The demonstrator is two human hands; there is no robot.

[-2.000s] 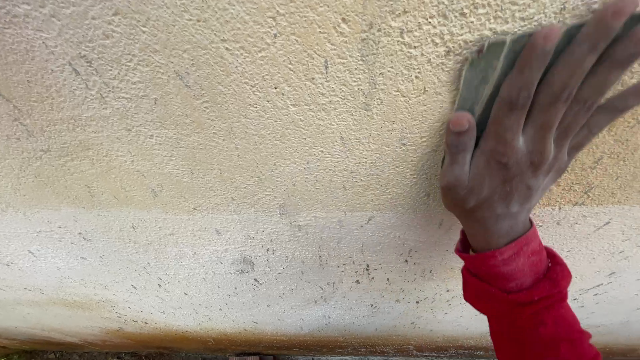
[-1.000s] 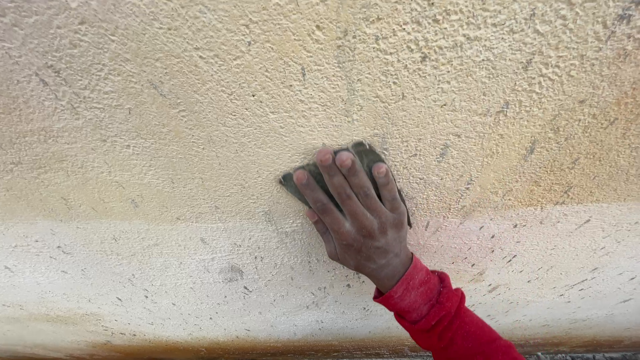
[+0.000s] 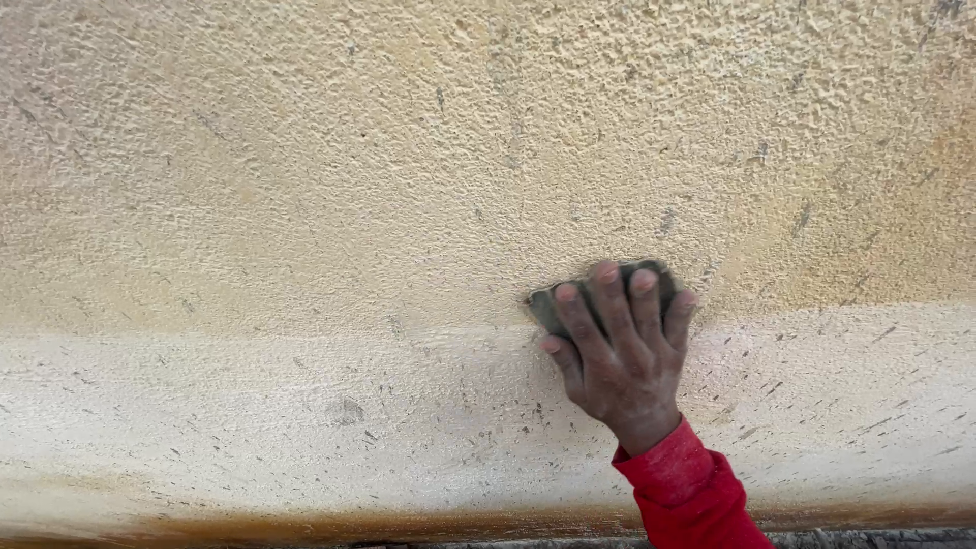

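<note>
My right hand [image 3: 629, 358] lies flat, with its fingers spread, over a dark grey-green sheet [image 3: 553, 311] that looks like sandpaper. It presses the sheet against a rough plastered wall [image 3: 343, 191], right where the cream upper part meets the whitish lower band [image 3: 267, 412]. The edges of the sheet show past the fingertips; its underside is hidden. A red sleeve [image 3: 682, 476] covers the wrist and forearm, which come in from the lower right. My left hand is out of view.
Dark specks and short streaks mark the wall, most densely on the whitish band. A brown stain [image 3: 381, 526] runs along the wall's foot. Below it, a narrow strip of rough grey ground or ledge [image 3: 854, 537] shows at the bottom edge.
From the upper right, my right hand has come down and left across the wall with the sheet, then moved a little back to the right and down.
</note>
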